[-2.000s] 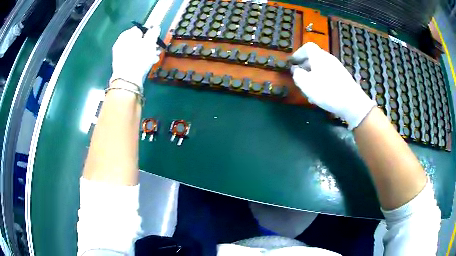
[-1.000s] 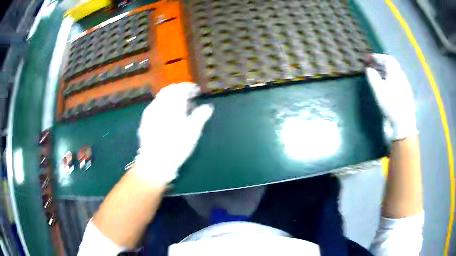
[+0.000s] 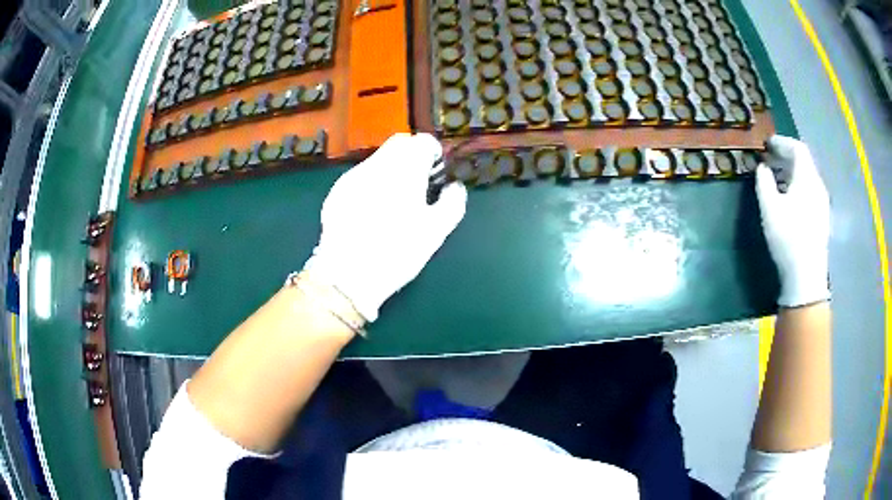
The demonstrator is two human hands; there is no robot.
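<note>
My gloved left hand (image 3: pixel 391 220) grips the left end of a core strip (image 3: pixel 587 163), a single row of dark cores. My gloved right hand (image 3: pixel 794 220) grips the strip's right end. The strip lies level along the near edge of the core carrier tray (image 3: pixel 597 63), which is full of dark cores in a grid; a brown band of the tray shows between grid and strip. The orange assembly fixture (image 3: pixel 379 73) is left of the tray, with a block of core rows and two separate rows.
Two copper coils (image 3: pixel 178 266) lie on the green bench mat (image 3: pixel 469 273) at the left. A narrow brown strip with coils (image 3: pixel 105 327) stands at the left edge. Grey floor with a yellow line (image 3: pixel 846 137) is at the right.
My hands have moved from the fixture to the carrier tray. A core row now stands apart from the tray's grid, between my two hands. The view has shifted to the right.
</note>
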